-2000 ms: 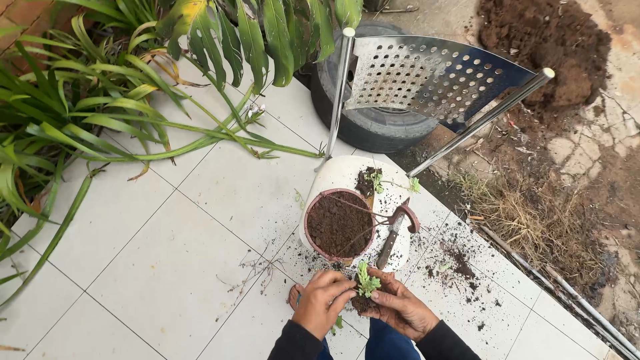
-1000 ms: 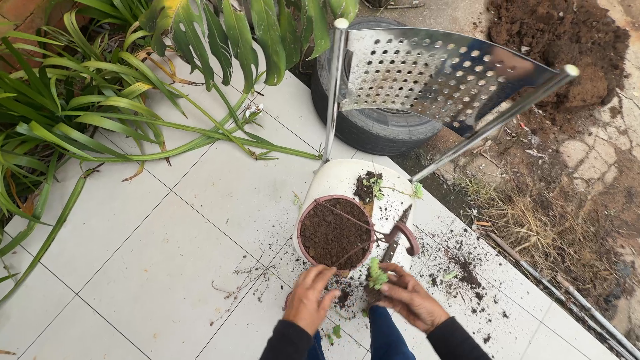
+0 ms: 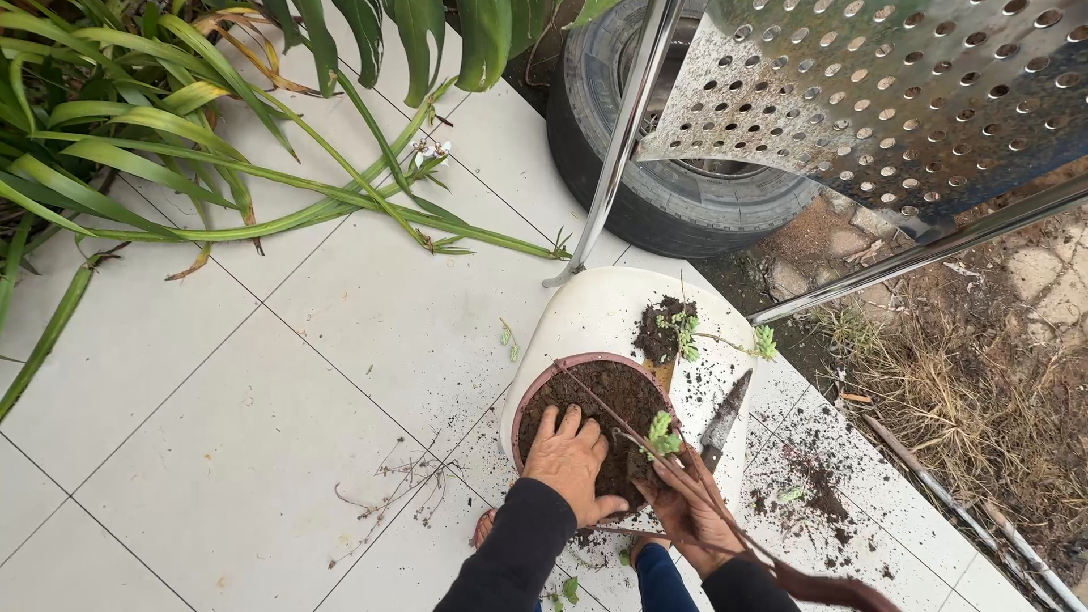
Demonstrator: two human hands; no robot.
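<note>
A round reddish-brown pot full of dark soil stands on the white seat of a chair. My left hand lies palm down on the soil with its fingers apart. At the pot's right side my right hand holds a small green succulent with soil at its base. Thin brown hanger straps cross over the pot and my right hand. A soil-covered trowel blade lies right of the pot. Behind the pot are a heap of soil and succulent cuttings.
The chair's perforated metal backrest rises at upper right, with a tyre behind it. Long-leaved plants spread over the tiles at upper left. Dry stems and spilled soil lie on the floor. Metal rods lie at lower right.
My left hand has moved from in front of the pot onto its soil. My right hand has brought the succulent to the pot's right side. The view has moved closer.
</note>
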